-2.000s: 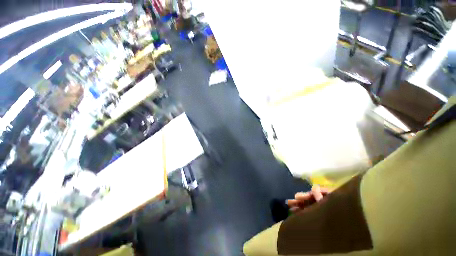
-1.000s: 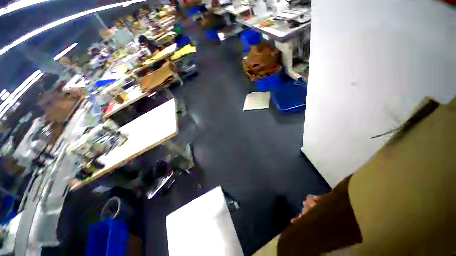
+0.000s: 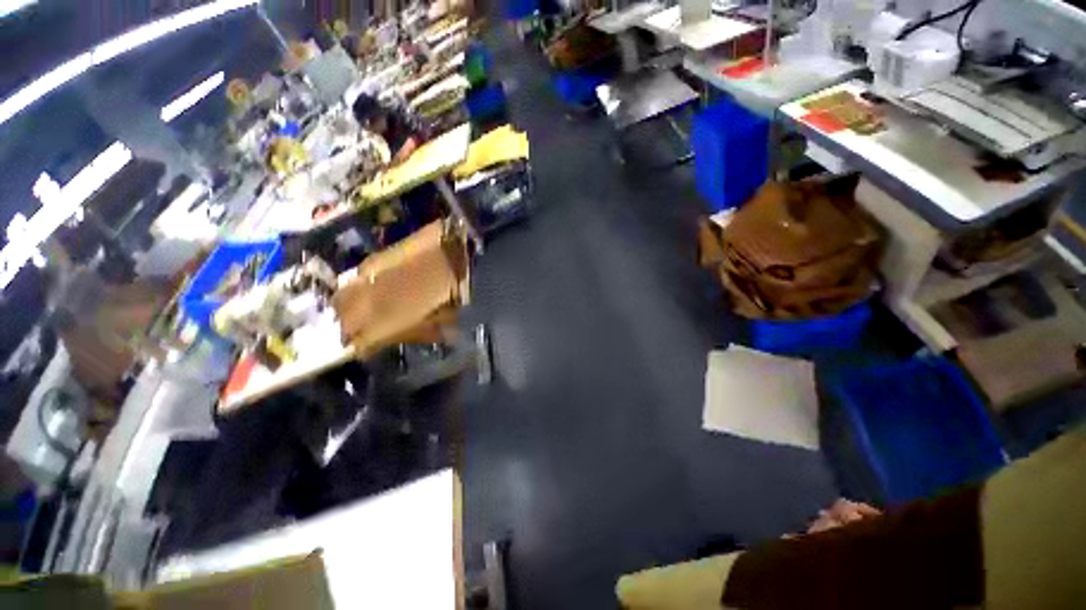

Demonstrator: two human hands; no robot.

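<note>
A large khaki bag panel [image 3: 1048,524] with a dark brown patch fills the lower right corner, close to the camera. My right hand [image 3: 846,515] shows only as a few blurred fingers at the panel's upper edge and appears to grip it; the rest is hidden behind the panel. Another khaki panel [image 3: 238,586] is cut off by the bottom left edge. My left hand is not in view.
A dark floor aisle runs ahead. On its right are a pale flat sheet [image 3: 762,397], an open blue bin [image 3: 923,423], a brown heap [image 3: 800,248] and a sewing table [image 3: 929,155]. On its left are a white table [image 3: 393,548] and sewing stations; a person sits farther back.
The view has moved forward along the aisle. The large white surface on the right has left the picture, and the sewing table, bins and pale sheet are nearer. The right panel is still held.
</note>
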